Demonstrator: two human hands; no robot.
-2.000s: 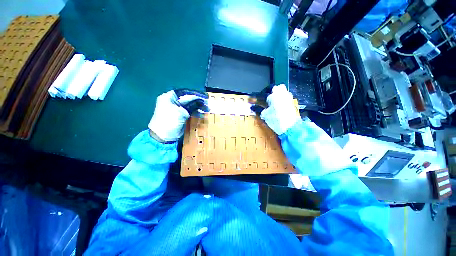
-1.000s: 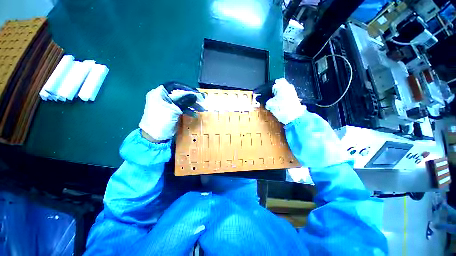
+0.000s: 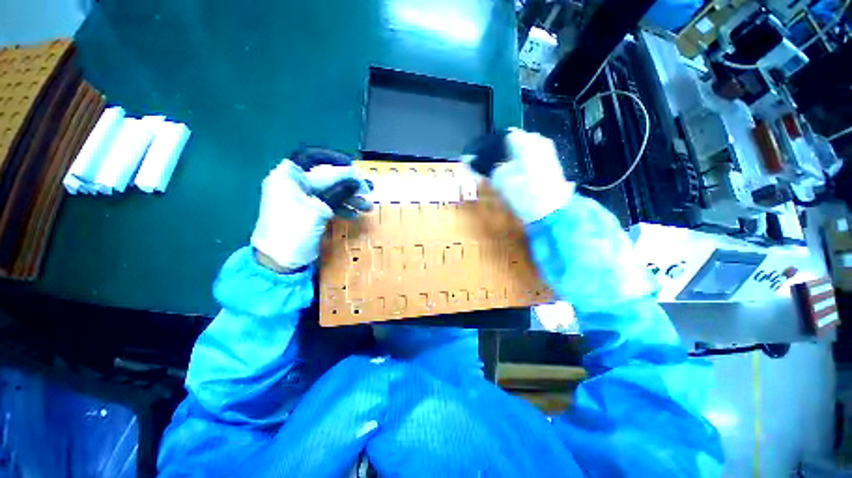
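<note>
An orange-brown fixture plate (image 3: 420,257) with rows of slots lies at the bench's near edge in front of me. White pieces (image 3: 416,189) fill much of its far row; the lower rows look empty. My left hand (image 3: 304,207), in a white glove with black fingertips, is at the plate's far left corner, fingers curled at the left end of the white row; a small white bit shows by the fingertips, but its hold is unclear. My right hand (image 3: 521,173), gloved alike, is over the far right corner, slightly blurred; its fingertips hide whatever they may hold.
A black shallow tray (image 3: 427,117) lies behind the plate. White bundles (image 3: 128,154) lie at bench left beside a tall pile of fixture plates (image 3: 42,177). A machine with a screen (image 3: 721,275) stands at right. A crumpled white sheet (image 3: 555,317) is at the plate's near right corner.
The whole bench view has shifted slightly left. My right hand has risen a little from the plate's far right corner. My left hand stays at the far left corner.
</note>
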